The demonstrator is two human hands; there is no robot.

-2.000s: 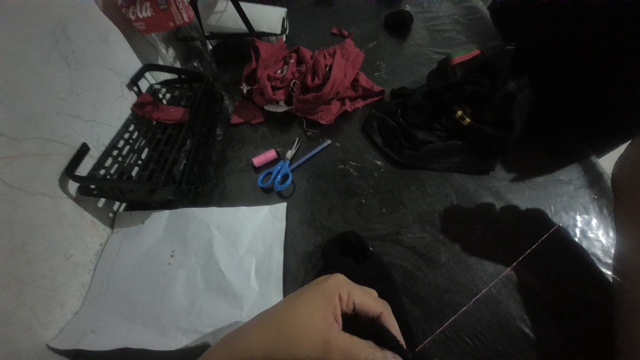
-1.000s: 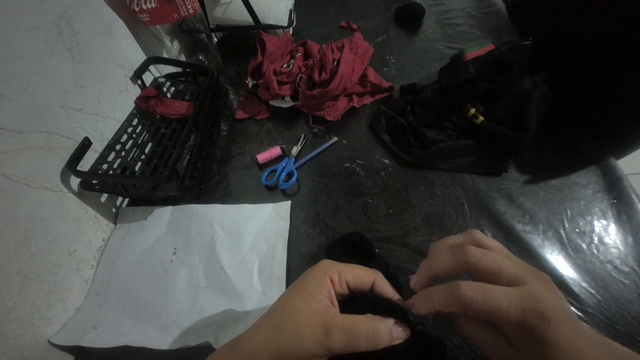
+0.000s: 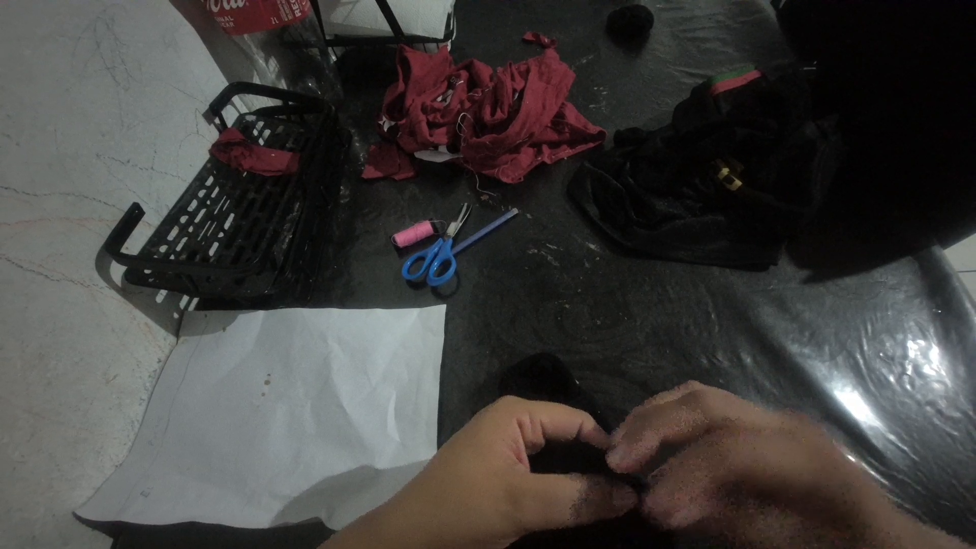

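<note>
A piece of black fabric [image 3: 541,377] is pinched between the thumb and fingers of my left hand [image 3: 518,473], low in the view. My right hand [image 3: 724,457] meets it there, thumb and fingertips closed at the fabric's edge; whether a needle is between them cannot be told. No thread shows at this moment. Beyond the hands lie blue-handled scissors [image 3: 438,255], a pink spool of thread [image 3: 414,234] and a blue strip [image 3: 488,229], all close together on the black table covering.
White paper [image 3: 320,412] lies left of my hands. Behind it stands a black slotted rack [image 3: 229,206] with a red scrap [image 3: 255,155]. Crumpled red cloth [image 3: 488,114], a plastic bottle [image 3: 267,46], a black ball [image 3: 630,24] and a heap of black fabric [image 3: 686,198] lie farther back.
Two seconds ago a taut light thread ran off to the right from my left hand, and my right hand was not plainly visible. It has since come in beside the left hand.
</note>
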